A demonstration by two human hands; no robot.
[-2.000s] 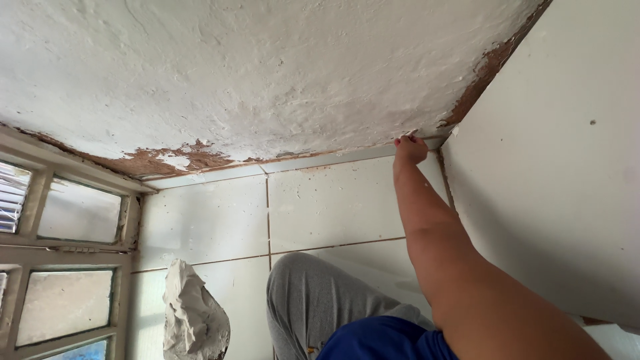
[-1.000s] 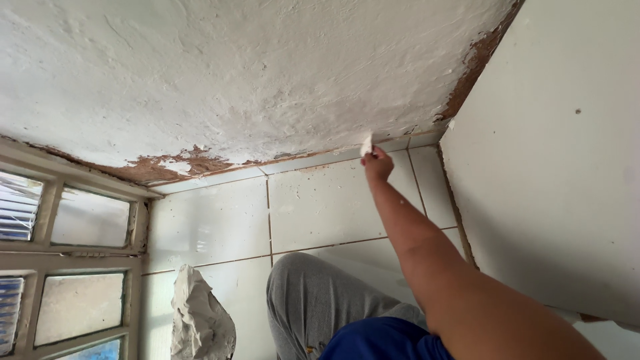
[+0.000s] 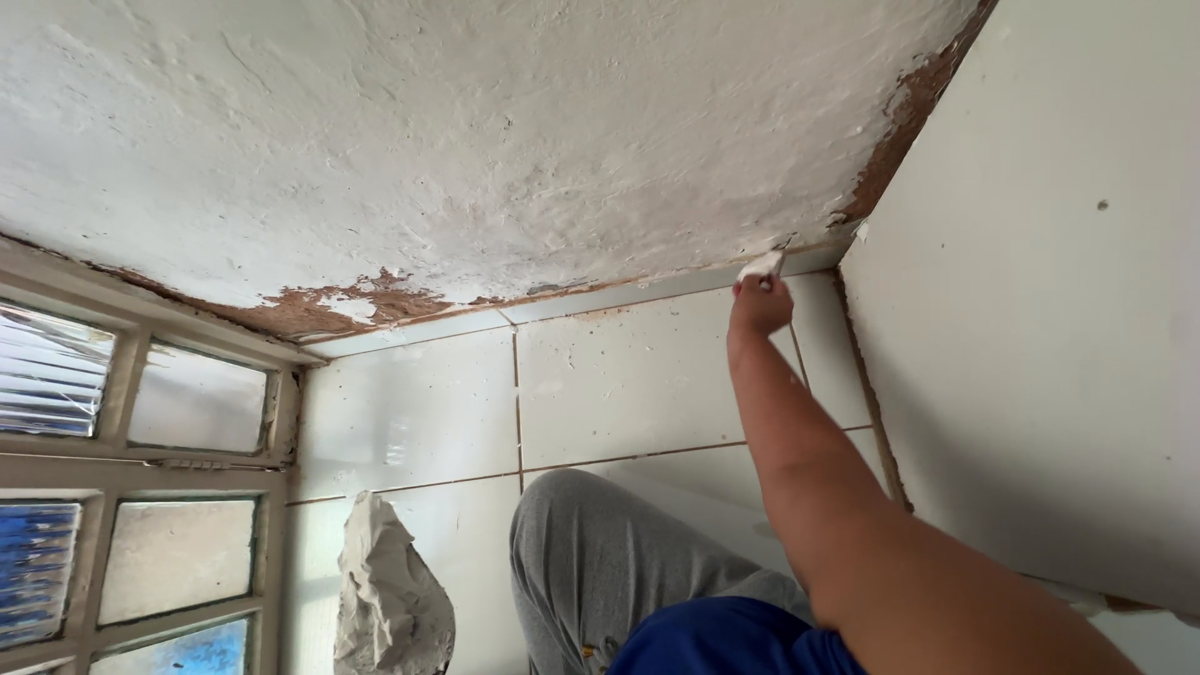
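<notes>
My right hand (image 3: 764,302) is closed on a small piece coated with white plaster (image 3: 761,267), at the lower edge of the rough white wall (image 3: 525,122), just above the tiles. Whether a tool lies under the plaster cannot be made out. Bare brown patches (image 3: 352,305) show along the wall's bottom edge and in the far right corner. A mound of wet off-white plaster (image 3: 389,600) stands at the lower left, on a support mostly hidden under it. My left hand is out of view.
White glossy tiles (image 3: 619,384) with brown joints run below the wall. A framed window with small panes (image 3: 178,558) borders the left. A smooth pale panel or wall (image 3: 1050,281) rises on the right. My bent knee in grey trousers (image 3: 600,544) is at bottom centre.
My right hand moved left along the wall's lower edge from the corner, then partly back right. White plaster on the held piece shows more plainly than two seconds ago.
</notes>
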